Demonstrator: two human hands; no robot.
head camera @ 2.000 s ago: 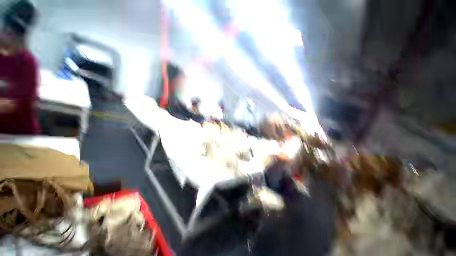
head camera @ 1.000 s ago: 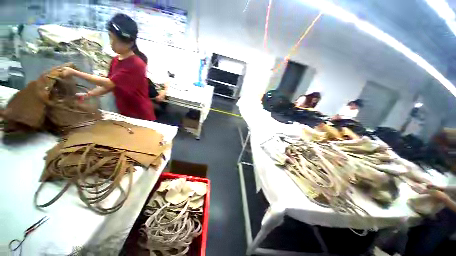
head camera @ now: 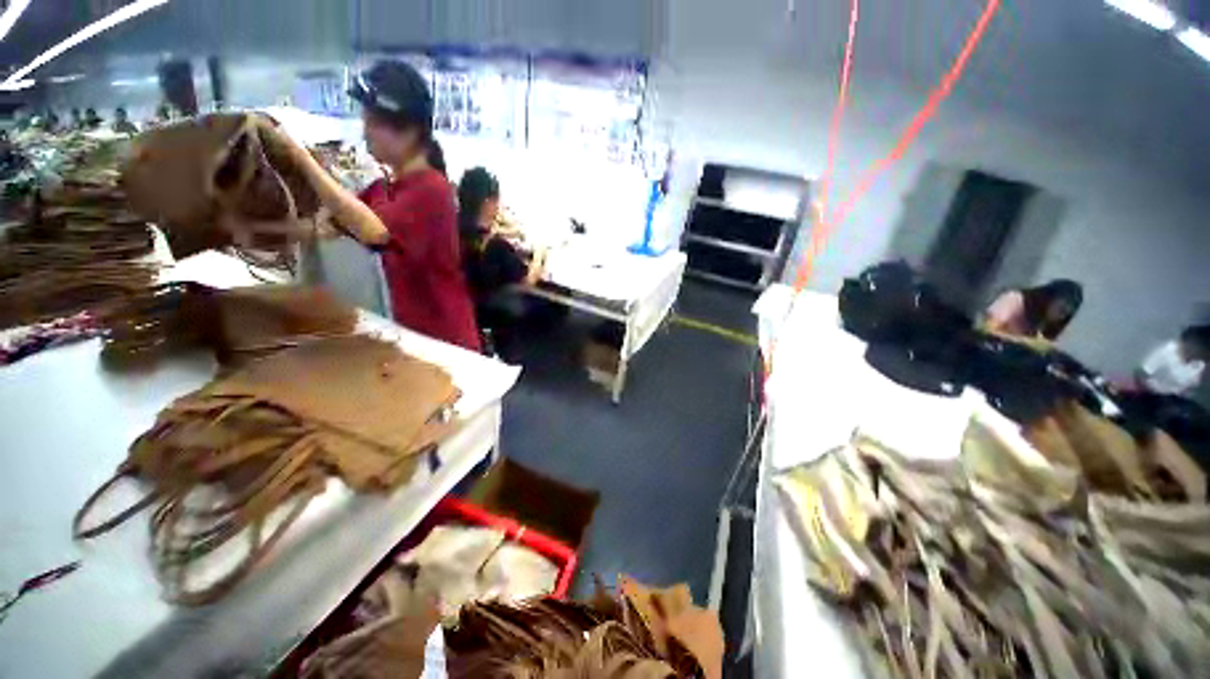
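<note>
A brown bundle of panels and straps [head camera: 584,639] shows at the bottom edge, cut off by it, in front of the red crate [head camera: 547,547]. Neither of my hands is visible; whether they hold this bundle cannot be seen. A stack of tan-brown bag panels [head camera: 345,398] with looped strap handles [head camera: 219,511] lies on the white table at the left. The tip of a small dark tool, perhaps thread snips [head camera: 43,580], shows at the left edge.
A person in a maroon shirt [head camera: 431,252] lifts a brown bag [head camera: 212,186] across the left table [head camera: 67,464]. Beige strap pieces [head camera: 982,544] and black items [head camera: 929,332] cover the right table. An aisle floor [head camera: 650,451] runs between them. Seated people are farther back.
The view has moved closer to the tables. The brown bundle has come into view at the bottom, over part of the red crate. The person in maroon has raised the brown bag.
</note>
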